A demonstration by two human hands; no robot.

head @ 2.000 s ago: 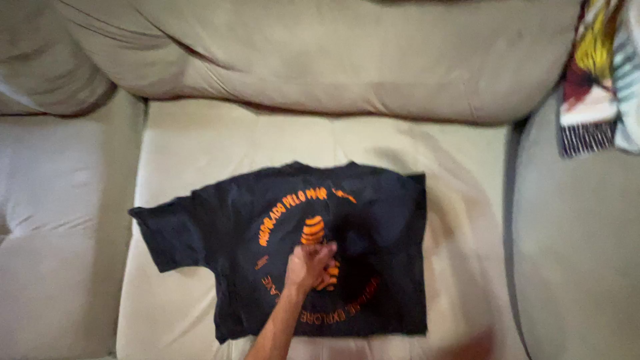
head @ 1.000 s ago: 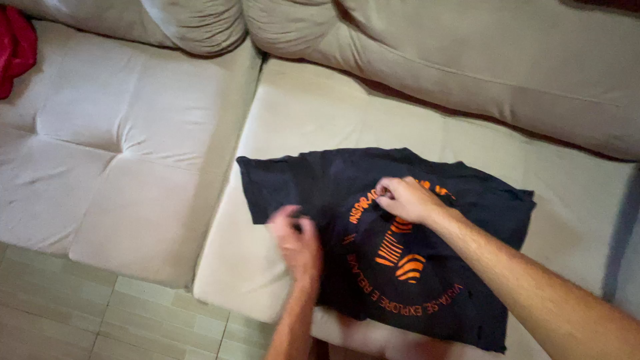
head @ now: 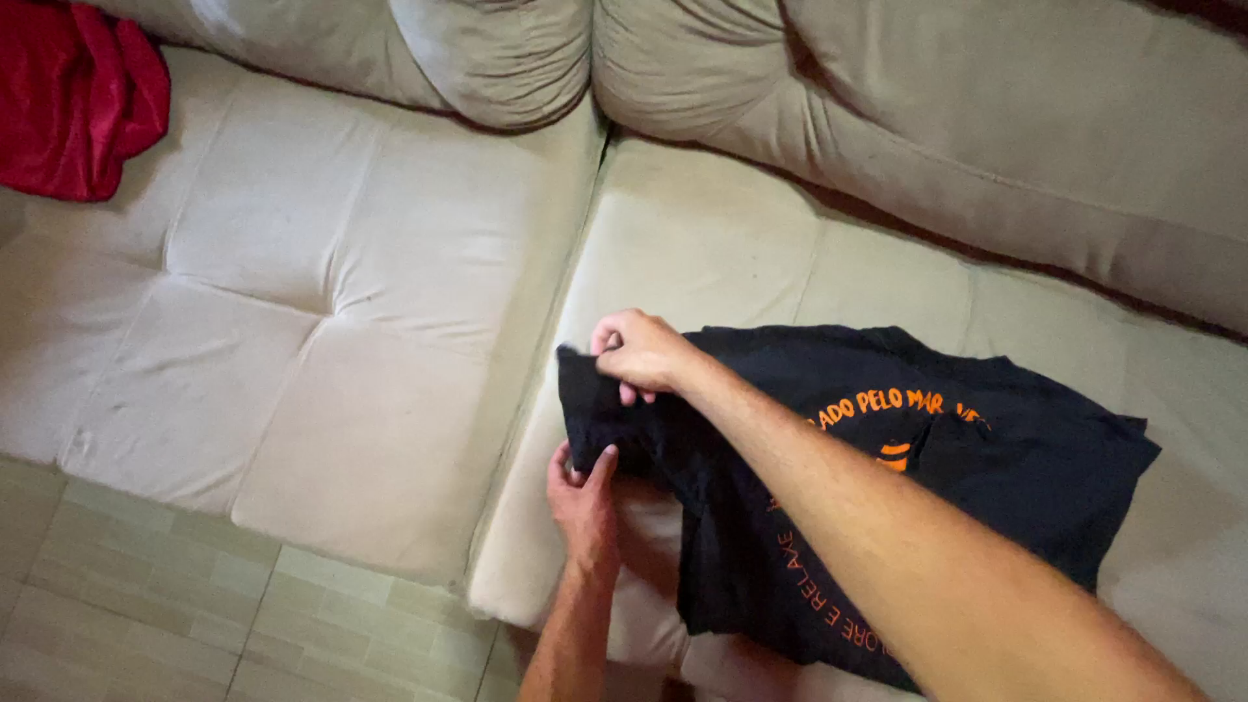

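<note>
A black T-shirt with orange lettering and an orange print lies on the beige sofa seat, its left sleeve end sticking out to the left. My right hand reaches across the shirt and pinches the upper edge of that sleeve. Below it, my left hand grips the lower corner of the sleeve's hem between thumb and fingers. My right forearm covers part of the print. The shirt's far right side lies spread on the cushion.
Another beige seat cushion adjoins on the left, with a red cloth at its far end. Padded backrests run along the top. Tiled floor shows at lower left, beyond the sofa's front edge.
My right hand has moved left from the print to the sleeve's upper edge. My left hand, open near the sleeve a second ago, has closed on its lower corner.
</note>
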